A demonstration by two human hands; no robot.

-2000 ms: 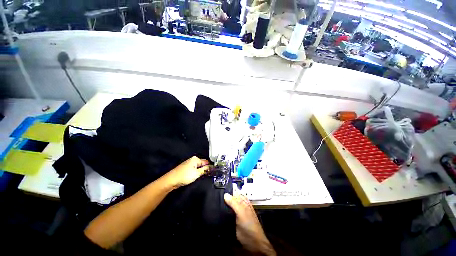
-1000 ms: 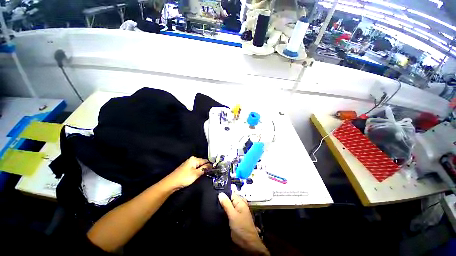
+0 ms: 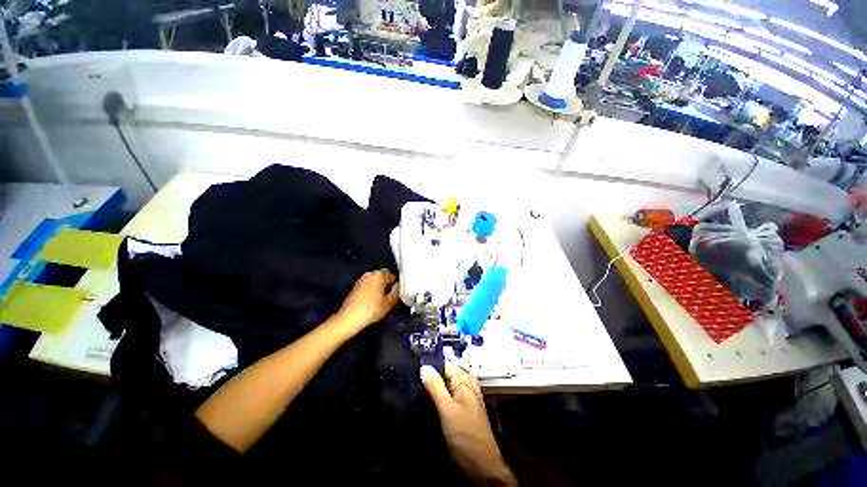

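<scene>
A black garment (image 3: 276, 247) covers the left of the sewing table and hangs over its front edge, with a white patch (image 3: 195, 347) showing at its lower left. The white machine head (image 3: 414, 252) stands right of it, with a blue cylinder (image 3: 483, 300) on it. The cloth lies at the metal presser foot area (image 3: 425, 338). My left hand (image 3: 369, 300) rests on the cloth just left of the machine, fingers bent; its fingertips are hard to make out. My right hand (image 3: 456, 395) holds the cloth edge in front of the presser foot, thumb on top.
A thin red and blue tool (image 3: 529, 338) lies right of the machine. Thread cones, black (image 3: 498, 57) and white (image 3: 568, 68), stand behind the low white partition (image 3: 285, 119). Yellow pieces (image 3: 81, 249) are at left. A red patterned sheet (image 3: 692, 285) and clear plastic bag (image 3: 740, 252) lie on the right table.
My left hand has moved back, away from the presser foot and up along the machine's left side. My right hand has moved slightly right since one second ago.
</scene>
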